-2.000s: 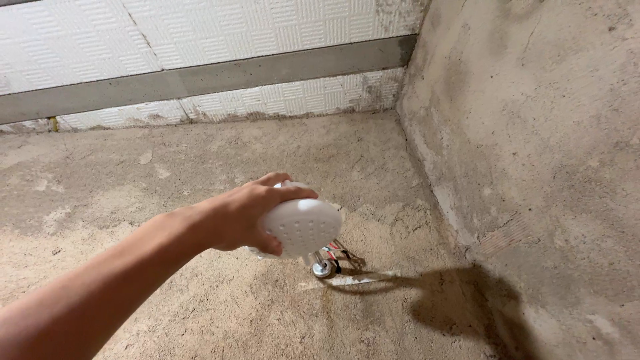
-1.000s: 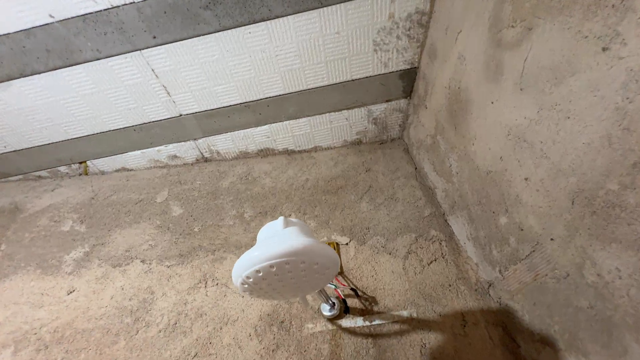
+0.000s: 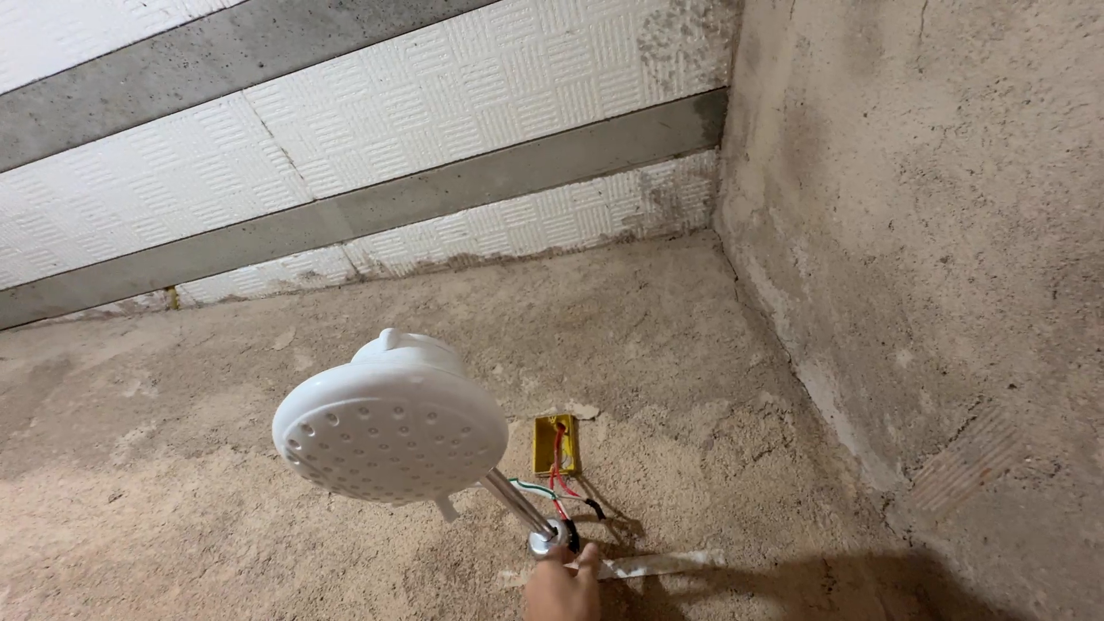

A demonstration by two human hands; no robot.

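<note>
A white electric shower head (image 3: 392, 431) with a perforated face hangs on a chrome pipe arm (image 3: 517, 500) from the rough wall. My left hand (image 3: 562, 586) is at the bottom centre, its fingertips at the lower edge of the chrome wall flange (image 3: 545, 539), close to a black-covered wire end (image 3: 571, 533). The fingers hide the contact, so whether they grip the flange or a wire is unclear. Red wires (image 3: 556, 466) come out of a yellow electrical box (image 3: 554, 447) set in the wall. Beside them are a green-and-white wire (image 3: 530, 487) and another black-tipped end (image 3: 595, 507). My right hand is out of view.
Concrete beams (image 3: 517, 164) with white textured foam panels (image 3: 483, 78) between them form the ceiling. A second bare wall (image 3: 931, 216) meets the back wall in a corner at the right. A pale strip (image 3: 660, 565) crosses the wall right of my hand, above a dark shadow.
Two seconds ago my left hand was on the shower head; a second ago no hand showed. Now it is at the flange below. The yellow box shows more fully as the view has shifted.
</note>
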